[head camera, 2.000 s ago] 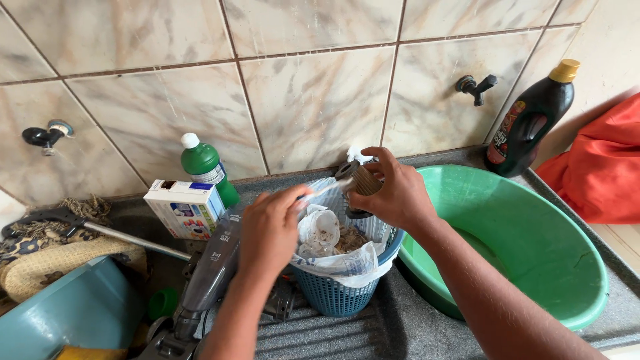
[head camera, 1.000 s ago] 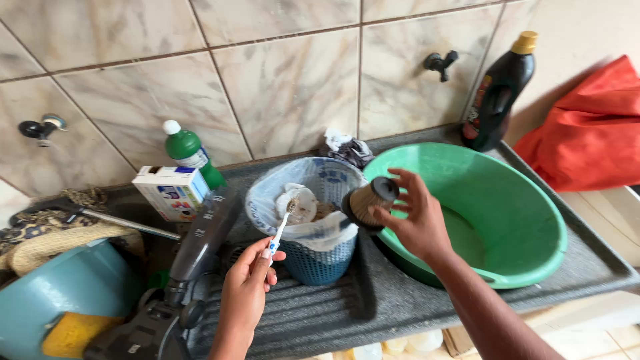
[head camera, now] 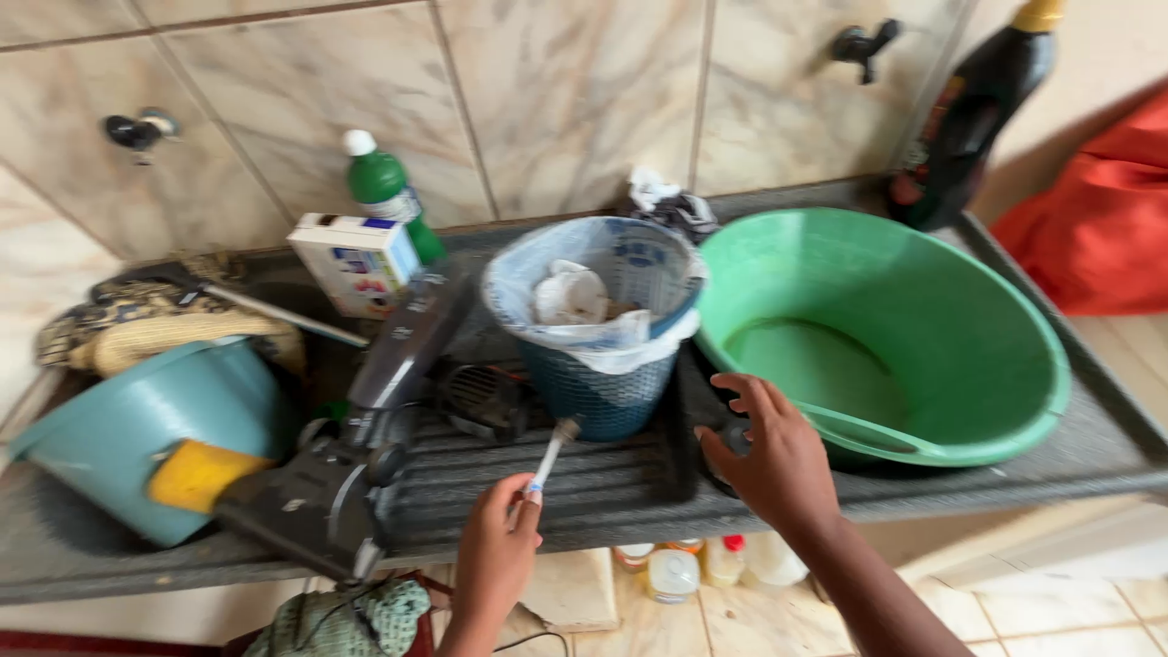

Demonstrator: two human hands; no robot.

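Observation:
Between thumb and fingers, my left hand [head camera: 502,547] pinches a toothbrush [head camera: 550,456], its worn bristle head pointing up toward the base of the blue basket. My right hand [head camera: 771,452] is spread over a dark object [head camera: 737,436] on the sink ledge, beside the green basin; whether the fingers touch it cannot be told. The blue plastic basket [head camera: 598,392], lined with a plastic bag, holds crumpled white waste [head camera: 570,294]. Left of it lies a dark slatted part [head camera: 479,394] on the ribbed drainboard. A dark handheld vacuum cleaner [head camera: 406,351] rests farther left.
The large green basin [head camera: 995,356] stands at right, before a dark bottle [head camera: 972,128] and a red cloth [head camera: 1095,219]. At left are a teal basin [head camera: 128,447], a yellow sponge [head camera: 205,474], a cardboard box [head camera: 351,265] and a green bottle [head camera: 383,187]. Jars [head camera: 673,575] stand below the counter.
The brown pleated filter that my right hand held is no longer visible in it; that hand has lowered to the ledge. My left hand keeps the toothbrush, now away from the basket's mouth.

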